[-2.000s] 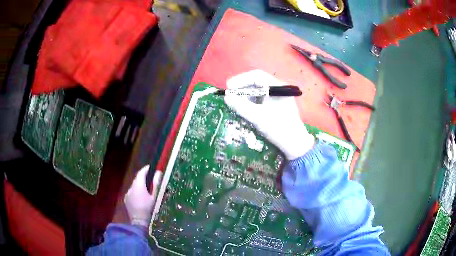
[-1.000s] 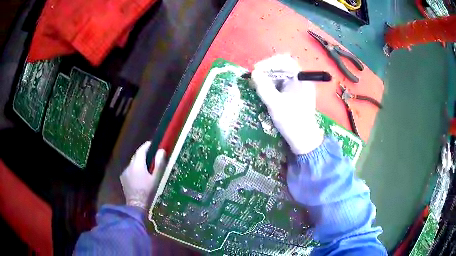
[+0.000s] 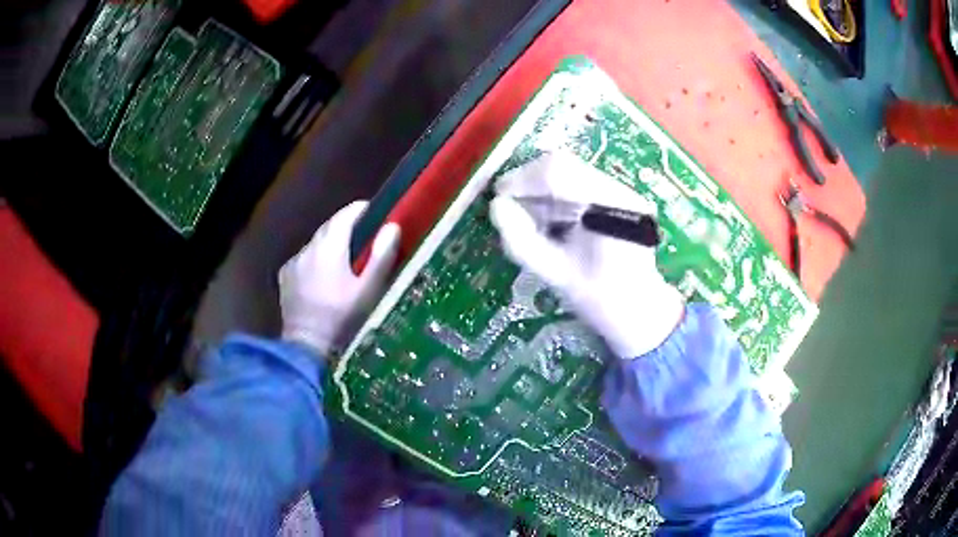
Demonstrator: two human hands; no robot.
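Note:
A large green circuit board point(image 3: 420, 393) lies solder side up on a red mat point(image 3: 683, 63). My right hand point(image 3: 588, 252), in a white glove, is closed around a black and white marker pen point(image 3: 622, 224) over the board's left part, near its white-lined edge. The pen's tip is hard to make out. My left hand point(image 3: 334, 275), also gloved, is at the board's left edge with thumb and fingers apart over the bench edge. Whether it grips anything is unclear.
Long-nose pliers point(image 3: 796, 115) and side cutters point(image 3: 804, 215) lie on the mat to the right. A black tray point(image 3: 849, 52) with a yellow item is at the top right. More green boards point(image 3: 194, 126) stand at the upper left, beyond the dark bench edge point(image 3: 452, 110).
The view has shifted, so the board, tools and mat sit differently in the picture. My right hand with the pen has moved from the board's far edge down along its left side.

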